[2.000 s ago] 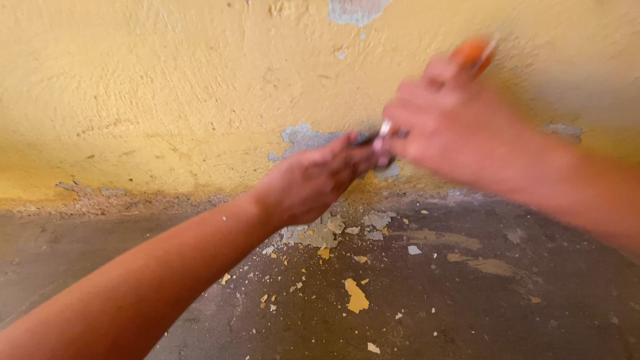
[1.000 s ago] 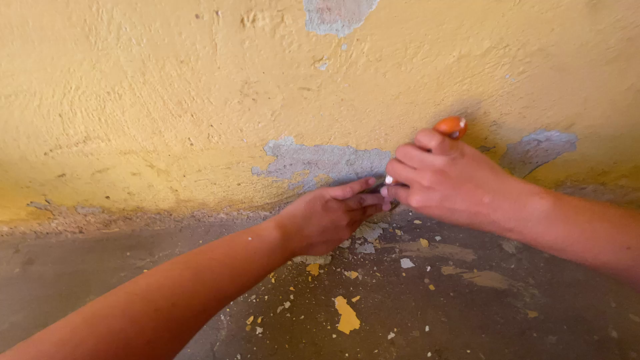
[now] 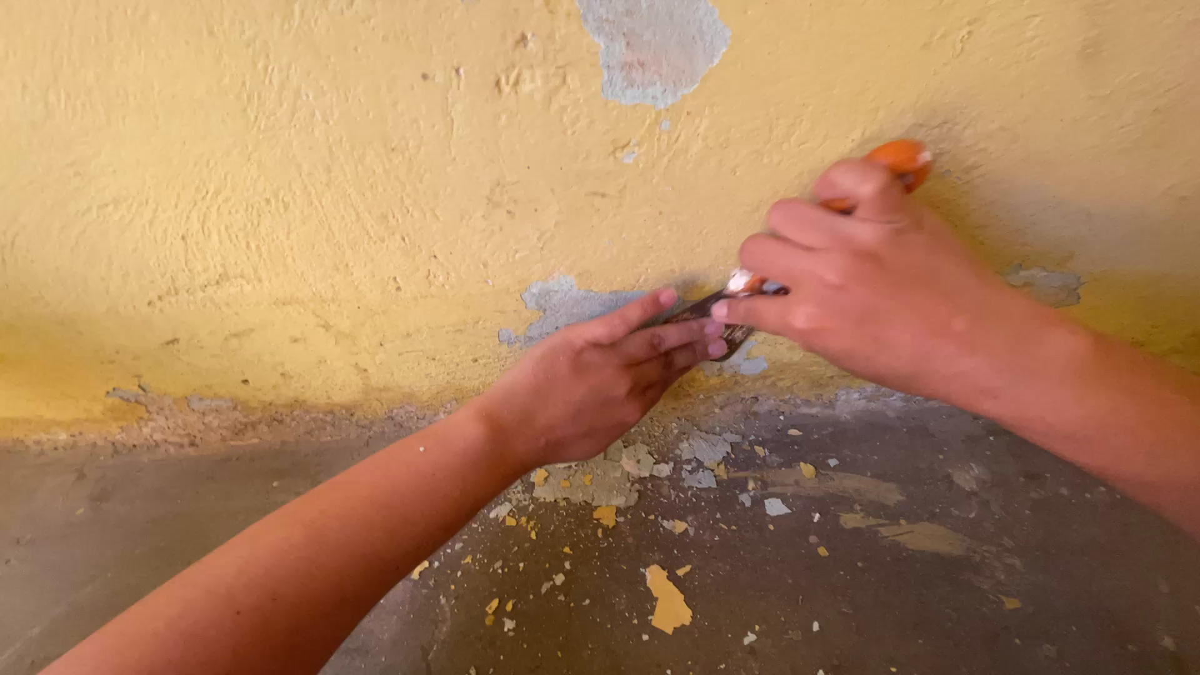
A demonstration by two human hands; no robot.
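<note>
My right hand (image 3: 872, 272) is closed around the orange handle of a paint scraper (image 3: 734, 339), whose end sticks out above the knuckles. The dark metal blade points down and left against the yellow painted wall (image 3: 375, 169), low down near the floor. My left hand (image 3: 609, 375) lies with its fingers stretched over the blade, touching it; the blade's edge is partly hidden behind them. Around the blade, a grey bare patch (image 3: 567, 305) shows where the paint is gone.
Another bare patch (image 3: 656, 47) is higher on the wall, and a small one (image 3: 1045, 284) lies to the right. Paint flakes, including a large yellow chip (image 3: 667, 600), are scattered over the dark floor (image 3: 844, 600). Crumbly plaster (image 3: 206, 424) runs along the wall's foot.
Both hands stay together at the scraper low on the wall. Since one second ago the scraper's handle has risen relative to the wall's foot, and the view has shifted slightly.
</note>
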